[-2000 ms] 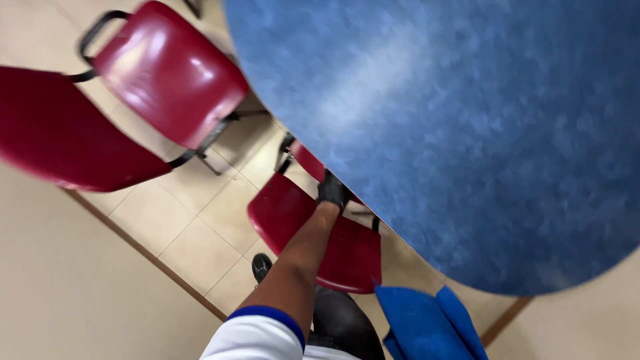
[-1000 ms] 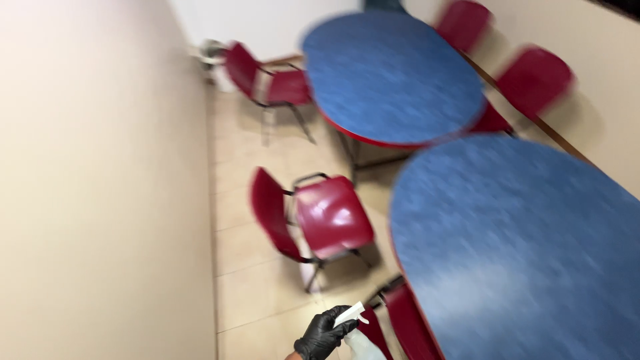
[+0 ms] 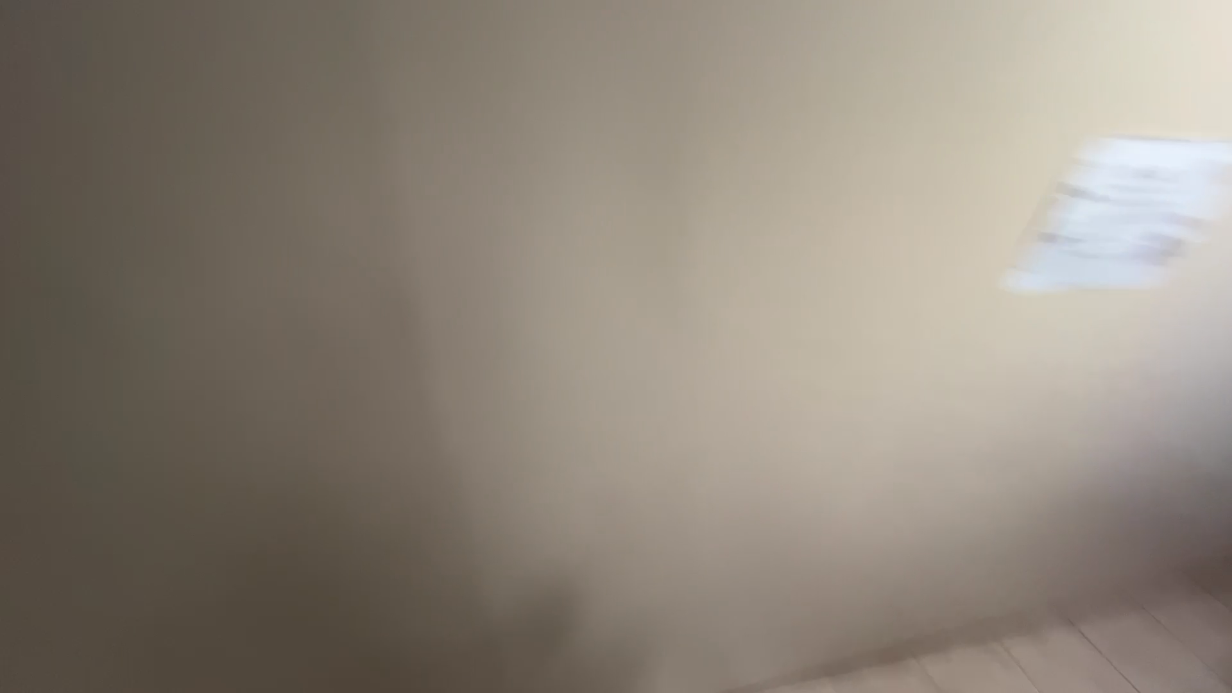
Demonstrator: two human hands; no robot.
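Observation:
Neither my left hand nor my right hand shows in the head view, so what they hold cannot be told. A plain beige wall (image 3: 616, 318) fills most of the blurred picture. On it at the upper right is a white sheet (image 3: 1126, 217) with blurred marks, cut by the picture's edge.
Light floor tiles (image 3: 1078, 654) show at the lower right, where a darker skirting strip (image 3: 914, 643) runs along the foot of the wall. Soft shadows lie over the left and bottom of the wall.
The view has swung far away to a wall. The blue tables, the red chairs and the black-gloved hand with a white item, seen a second ago, are out of view.

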